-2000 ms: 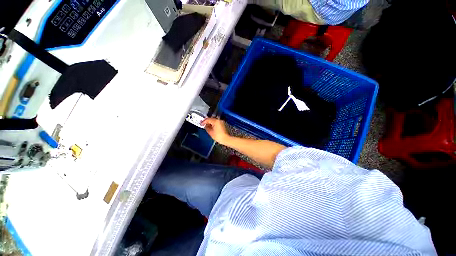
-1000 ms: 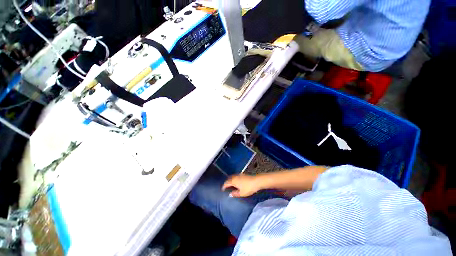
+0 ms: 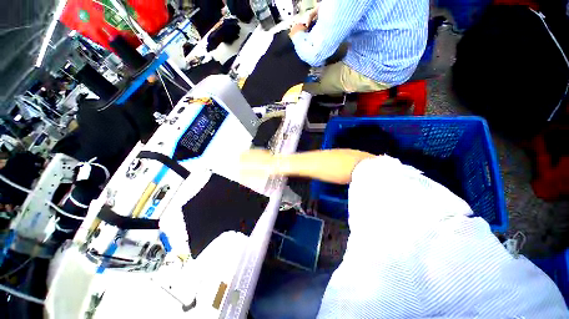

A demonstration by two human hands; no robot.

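A black cut panel (image 3: 224, 212) lies flat on the white machine table (image 3: 212, 280), between the machine head and the front edge. My right hand (image 3: 257, 163) is blurred, over the table just beyond the panel's right end and beside a small stack with a black piece (image 3: 267, 132). Its fingers cannot be made out. My left hand is not in view. The sewing machine (image 3: 143, 199) has two black straps over its head. Its needle area (image 3: 153, 252) is near the panel's left side.
A blue crate (image 3: 493, 180) with a dark heap stands on the floor to the right. Another person in a striped shirt (image 3: 390, 43) sits on a red stool (image 3: 399, 96) beyond it. A blue panel (image 3: 301, 242) is below the table edge. A big black heap (image 3: 511, 68) lies at upper right.
My right hand has risen from my lap to over the table. The black panel now shows larger and nearer the front edge, no longer between the straps. The view has turned.
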